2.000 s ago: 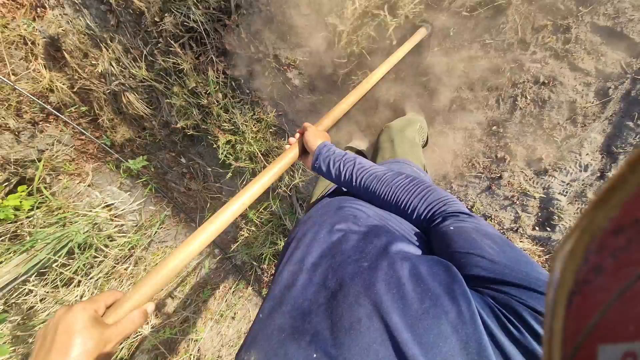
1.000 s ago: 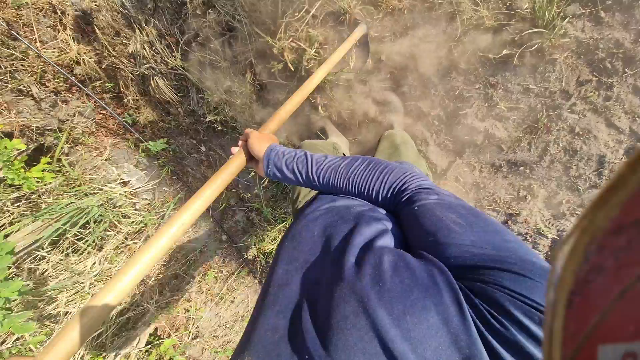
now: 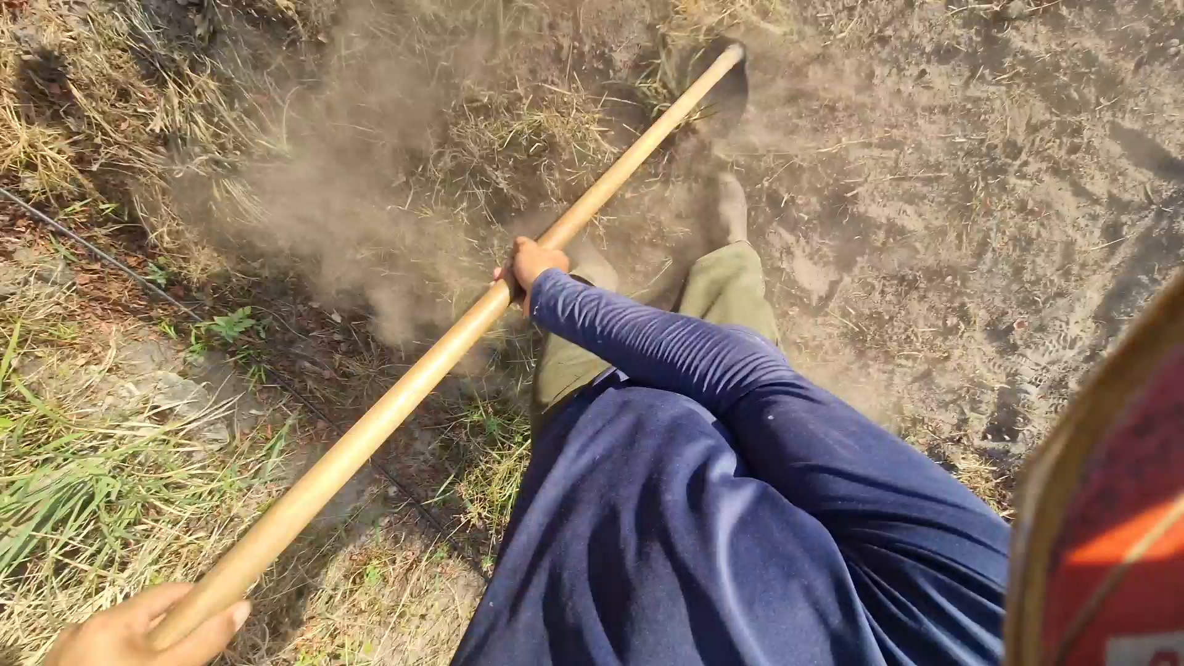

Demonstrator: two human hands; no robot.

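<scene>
A long wooden-handled hoe (image 3: 398, 407) runs diagonally from the lower left to the upper right. My right hand (image 3: 536, 265), at the end of a dark blue sleeve, is closed around the middle of the handle. Near the butt end, at the lower left corner, my left hand (image 3: 148, 629) grips the wood, with its thumb showing on the near side. The dark metal blade (image 3: 731, 92) is at the far end, close to a tuft of dry grass (image 3: 680, 74) and partly blurred by dust.
Both feet stand on dusty soil (image 3: 879, 231) just below the blade. A thin dark line or cable (image 3: 102, 254) crosses the ground at left, beside green grass (image 3: 65, 490). Dust hangs left of the handle. A red, brown-edged object (image 3: 1101, 518) fills the lower right edge.
My left hand, out of sight a second ago, shows again at the lower left. The blade is farther right in view than a second ago, and more dust hangs left of the handle.
</scene>
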